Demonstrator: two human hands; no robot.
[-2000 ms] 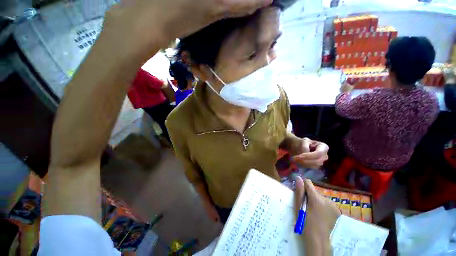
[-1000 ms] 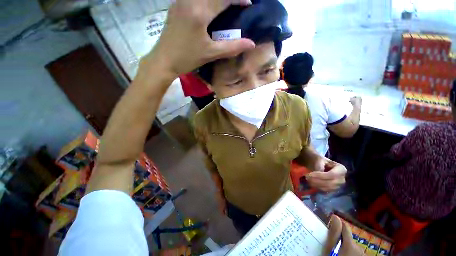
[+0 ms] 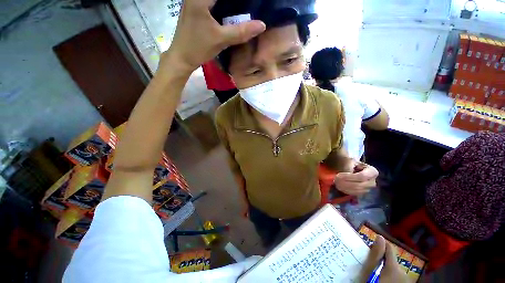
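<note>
My left hand [image 3: 207,36] is raised at the upper left. Its thumb lies across the front of a person's dark cap [image 3: 277,11], below a small white label; its other fingers run out at the top edge. My right hand [image 3: 387,265] is at the bottom right, partly cut off, with a blue pen [image 3: 376,272] between its fingers at the notebook's right side. The open notebook [image 3: 315,249] is tilted, its page filled with handwritten columns. What supports it from below is hidden.
The masked person [image 3: 279,160] stands directly in front. Orange boxes [image 3: 88,185] are piled at left, with an open carton [image 3: 412,257] of boxes at lower right. Seated workers are by a white table [image 3: 412,116] with stacked orange boxes [image 3: 479,69].
The view has swung right and down since the earliest frame, showing more of the left box pile. The cap and its label came into clearer view; my thumb stays below the label.
</note>
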